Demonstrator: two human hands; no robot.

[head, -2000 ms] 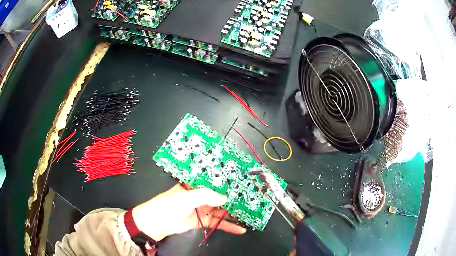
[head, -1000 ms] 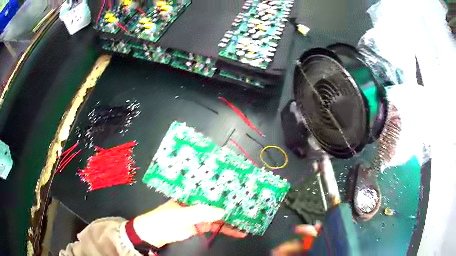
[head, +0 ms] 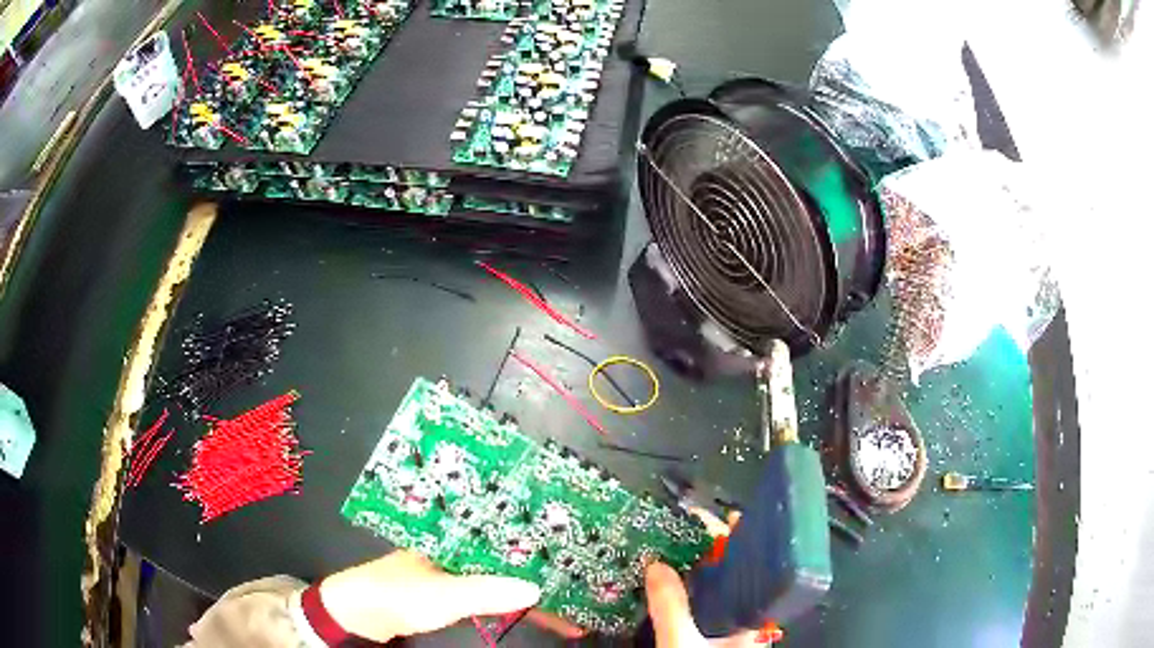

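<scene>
A green circuit board point(head: 532, 513) is tilted in front of me, with its flat side with small parts and solder joints facing up. My left hand point(head: 418, 595) holds its lower left edge, and red and black leads hang below it. My right hand point(head: 677, 614), partly cut off by the bottom edge, has a digit on the board's lower right end. The soldering iron point(head: 785, 519) is beside the right hand, its barrel pointing up toward the fan; its support is hidden. Dark pointed tool tips with orange parts show beside the board's right end; their grip is unclear.
Red wires point(head: 243, 456) and black wires point(head: 234, 355) lie left. Loose leads and a yellow ring point(head: 624, 385) lie beyond the board. Stacked boards point(head: 538, 95) stand far, a fume fan point(head: 740, 234) right, with a solder dish point(head: 882, 456) and plastic bags point(head: 987, 241).
The iron's tip has left the board and its barrel now points up toward the fan. My right hand has come to the board's right end. The view has shifted right.
</scene>
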